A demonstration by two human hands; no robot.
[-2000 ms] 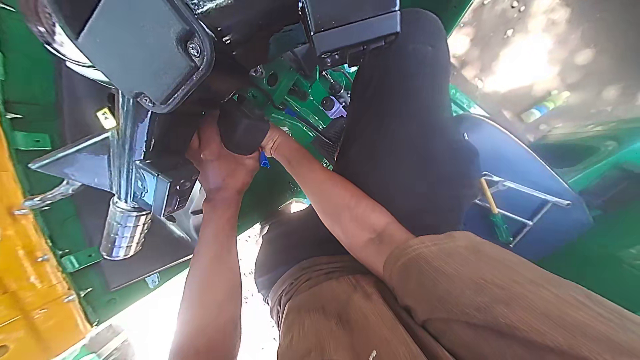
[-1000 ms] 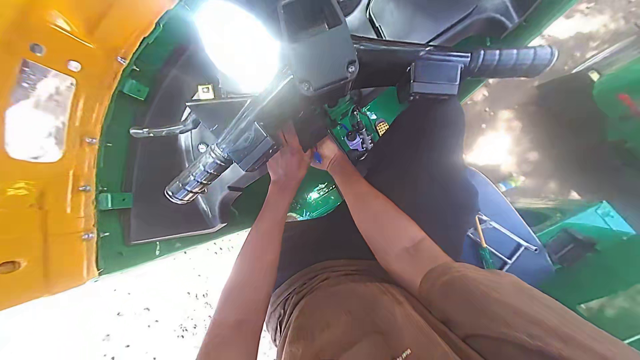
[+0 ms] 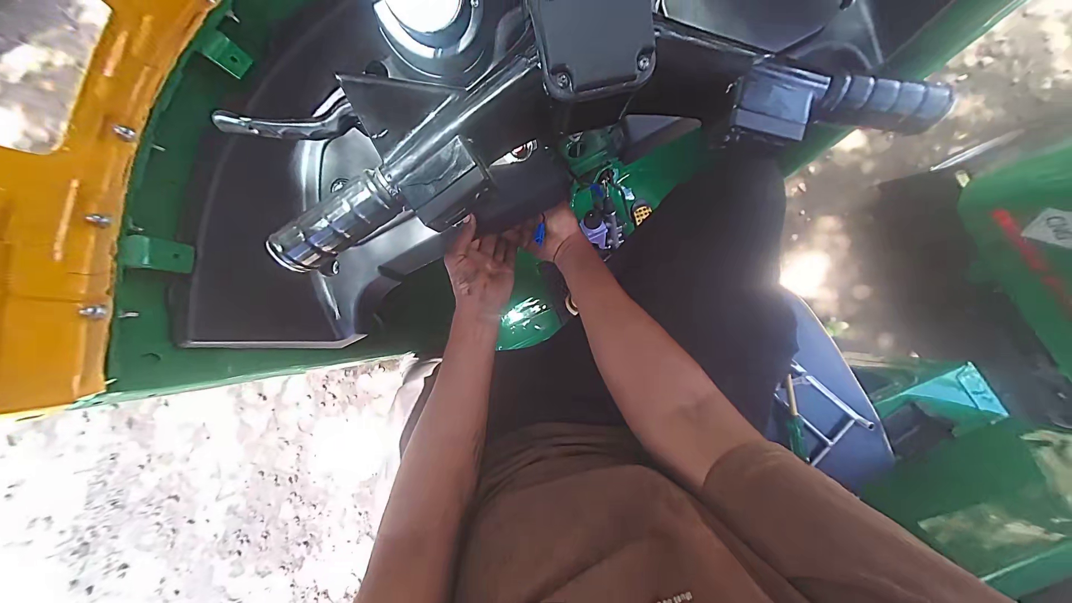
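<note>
A black handlebar assembly (image 3: pixel 502 84) of a green and yellow vehicle spans the upper middle, with a ribbed left grip (image 3: pixel 335 219) and a ribbed right grip (image 3: pixel 886 102). Under its central black cover (image 3: pixel 523 188), my left hand (image 3: pixel 481 264) is raised palm up, fingertips at the lower edge beside the left switch housing (image 3: pixel 448 184). My right hand (image 3: pixel 557 233) is close by on the right, its fingers partly hidden beneath the cover. A small blue item (image 3: pixel 539 232) shows at its fingers; whether it is held is unclear.
Wiring and connectors (image 3: pixel 610 209) lie in the green body just right of my hands. A lever (image 3: pixel 285 126) juts out at the left. The yellow panel (image 3: pixel 50 276) with bolts edges the far left. A screwdriver-like tool with a yellow shaft (image 3: pixel 791 398) rests by a metal frame (image 3: pixel 837 410) at lower right.
The handlebar's right grip, out of view two seconds ago, now shows. My left hand has opened out palm up under the cover. The view has shifted strongly.
</note>
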